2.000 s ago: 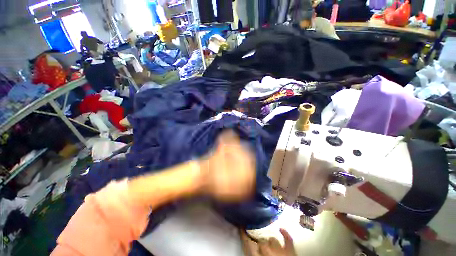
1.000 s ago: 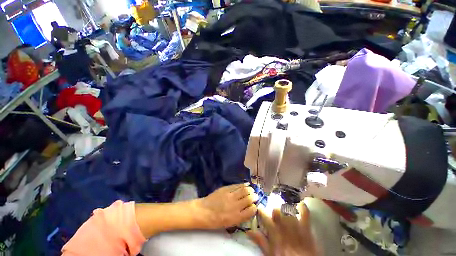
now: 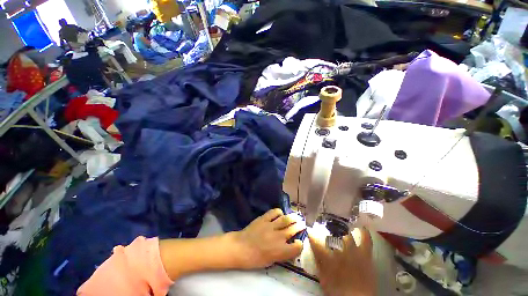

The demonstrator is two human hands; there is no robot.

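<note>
The navy garment (image 3: pixel 185 167) lies in a large heap left of the white sewing machine (image 3: pixel 382 173). A narrow part of it runs to the lit needle area under the head. My left hand (image 3: pixel 269 240) is closed on the navy garment's edge just left of the needle area. My right hand (image 3: pixel 343 263) is at the front of the needle area, fingers bent under the head; its fingertips are partly hidden by the machine, and I cannot tell if they hold cloth. The needle itself is not clearly visible.
A tan-brass post (image 3: pixel 328 107) stands on the head. Purple cloth (image 3: pixel 434 89) and a black pile (image 3: pixel 347 34) lie behind. A long dark tool (image 3: pixel 422 277) and small pale round items (image 3: pixel 406 281) lie right of my right hand. A metal frame (image 3: pixel 43 110) stands far left.
My left hand has come down from over the navy heap to the needle area, and the garment's raised part now lies lower. My right hand has moved in under the head.
</note>
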